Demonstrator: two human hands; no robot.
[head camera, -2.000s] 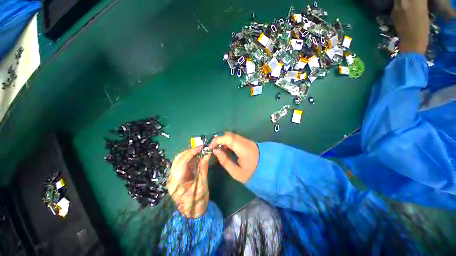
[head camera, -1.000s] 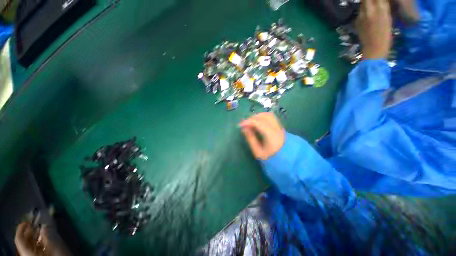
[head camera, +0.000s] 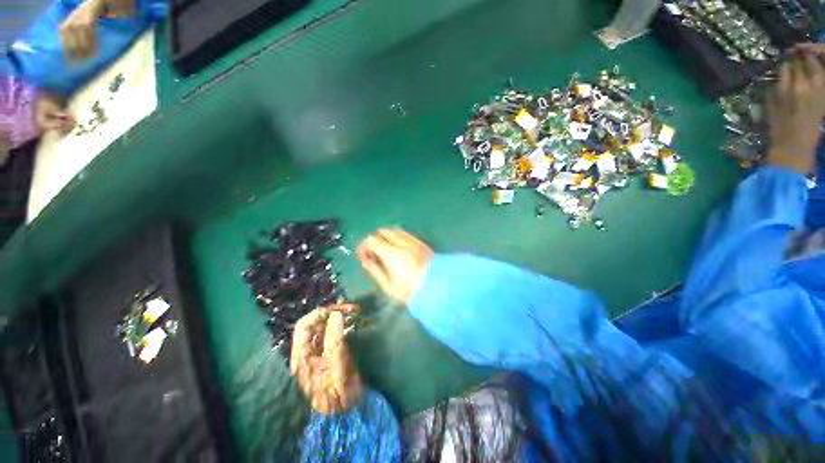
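My left hand (head camera: 326, 360) is at the lower right edge of the pile of small black parts (head camera: 294, 276), fingers curled. Something small and dark may be at its fingertips, too blurred to tell. My right hand (head camera: 395, 262) is just right of the pile, over the green bench, fingers bent down; whether it holds anything is hidden. The pile of green circuit boards with white-and-amber cells (head camera: 570, 149) lies further right. A small heap of boards and cells (head camera: 146, 327) lies in the black tray (head camera: 113, 262) on the left.
Another person's blue sleeve (head camera: 751, 244) and hand (head camera: 796, 113) are at the right, by a black tray of parts (head camera: 701, 56). A bright green piece (head camera: 680, 179) touches the board pile. Across the line, hands work over a white sheet (head camera: 68, 154) beside another black tray (head camera: 226, 32).
The camera view has shifted. My left hand has come from the left tray back to the black pile. My right hand has moved from near the board pile to beside the black pile.
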